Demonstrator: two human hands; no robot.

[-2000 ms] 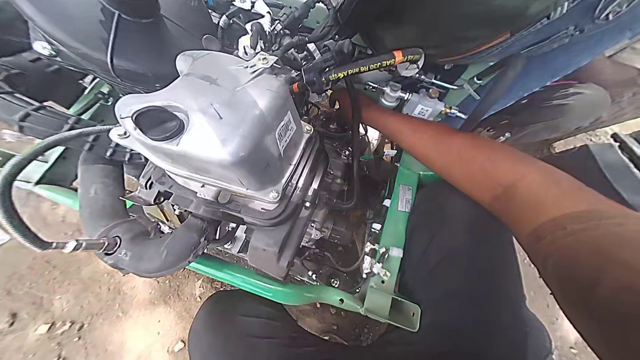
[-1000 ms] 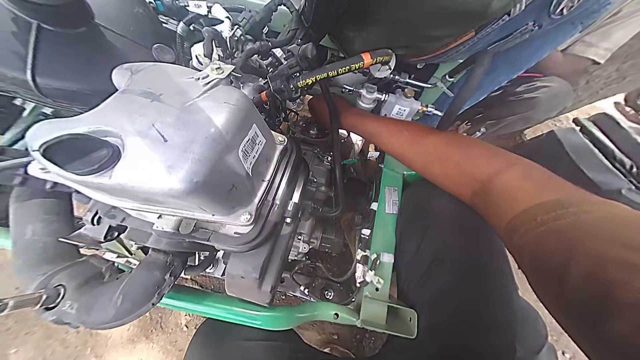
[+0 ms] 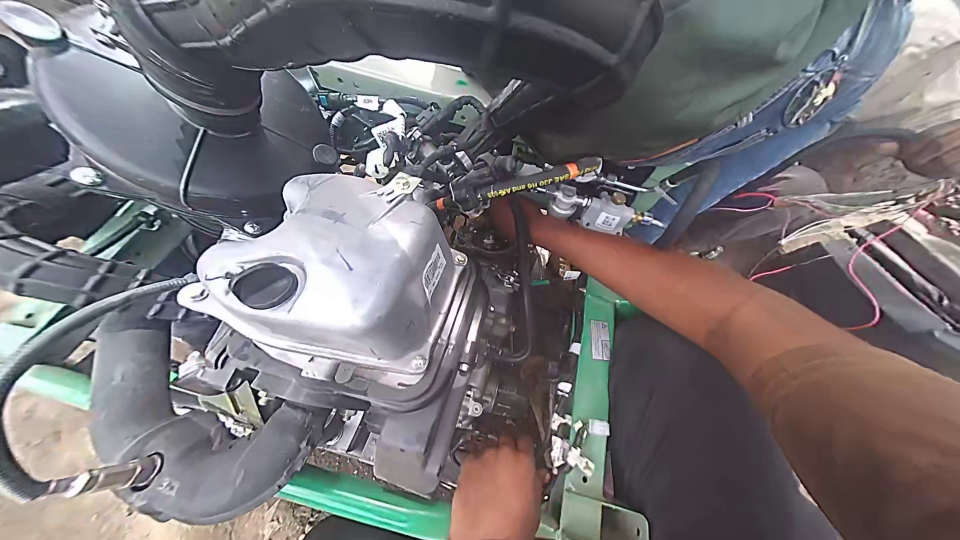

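An engine with a silver metal cover (image 3: 360, 270) sits in a green metal frame (image 3: 592, 375). My right hand (image 3: 516, 219) reaches in from the right, beneath a black fuel hose (image 3: 532, 184) with orange bands, at the engine's upper right side; its fingers are mostly hidden among the parts. At the lower edge, my left hand (image 3: 496, 480) touches the engine's lower side, near a wiring connector (image 3: 574, 454) by the frame. Its fingertips are tucked down among dark parts, so what either hand holds is hidden.
A wide black air duct (image 3: 435, 37) crosses the top. A curved black pipe (image 3: 202, 457) and a grey hose (image 3: 15, 420) lie at left. Another person's blue jeans (image 3: 840, 82) are at upper right, with loose red wires (image 3: 855, 262) below.
My left hand has come into view at the engine's lower side. My right arm still reaches under the banded hose. The view has shifted, showing more at the top.
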